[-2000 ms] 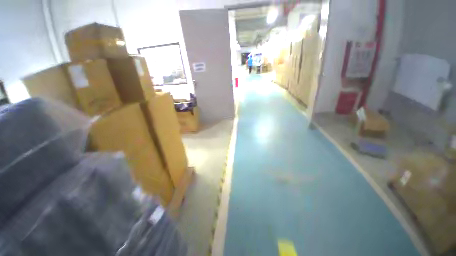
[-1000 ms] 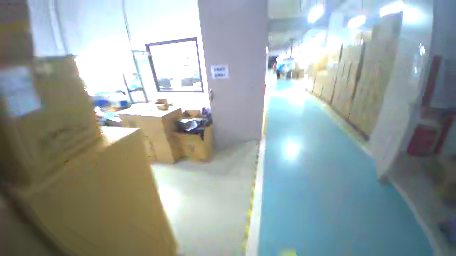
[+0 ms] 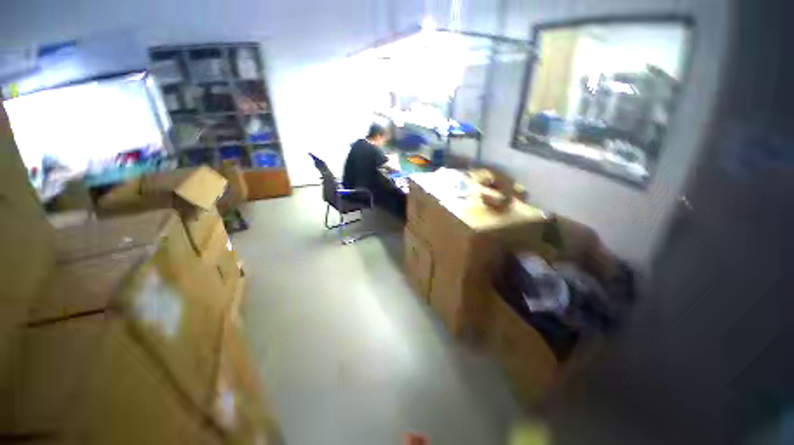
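Neither of my hands can be made out. A small blurred yellow patch (image 3: 529,433) and a small reddish spot (image 3: 416,439) show at the bottom edge; I cannot tell what they are. Nearest on the left is a stack of brown cartons (image 3: 78,365). On the right, more closed cartons (image 3: 440,261) stand in a block, with small brown items (image 3: 494,191) on top. Beside them an open carton (image 3: 522,343) holds dark crumpled material (image 3: 601,300) with a whitish piece on it.
A person in dark clothes (image 3: 364,165) sits on a black chair (image 3: 335,193) at a bright workbench (image 3: 422,161). A shelf unit (image 3: 218,109) stands at the back wall. A framed window (image 3: 605,96) is at the right. Pale floor (image 3: 339,322) runs between the cartons.
The view has turned left, from the blue-green walkway through the doorway into the room. The seated person and shelf unit have come into view, and the open carton is nearer.
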